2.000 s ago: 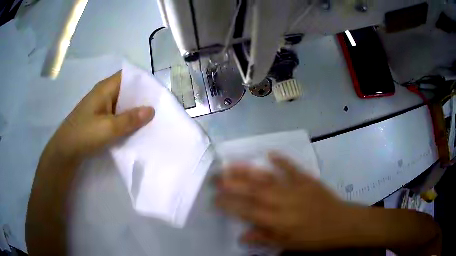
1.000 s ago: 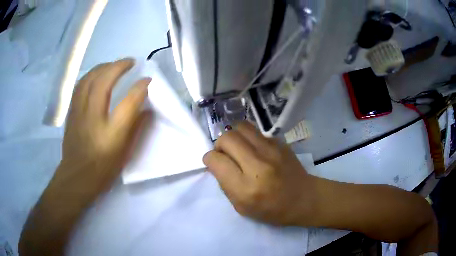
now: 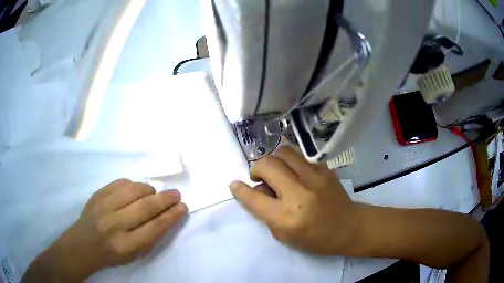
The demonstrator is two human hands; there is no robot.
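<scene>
A small folded white fabric piece lies flat on a large white fabric panel, with its right edge beside the needle plate. My right hand pinches the piece's lower right corner between thumb and fingers, just below the presser foot area. My left hand lies flat with fingers together, fingertips on the piece's lower left edge. The sewing machine head looms above and hides the needle. Glare washes out much of the fabric.
A glowing lamp bar hangs at upper left. A red-cased phone lies right of the machine. A cream ribbed knob is on the head. A red-handled tool and cables are at the right edge. A dark table seam runs at right.
My left hand has come down from the raised fabric edge to the lower left. The small piece now lies flat. My right hand has moved up to its corner near the needle plate. The view has shifted.
</scene>
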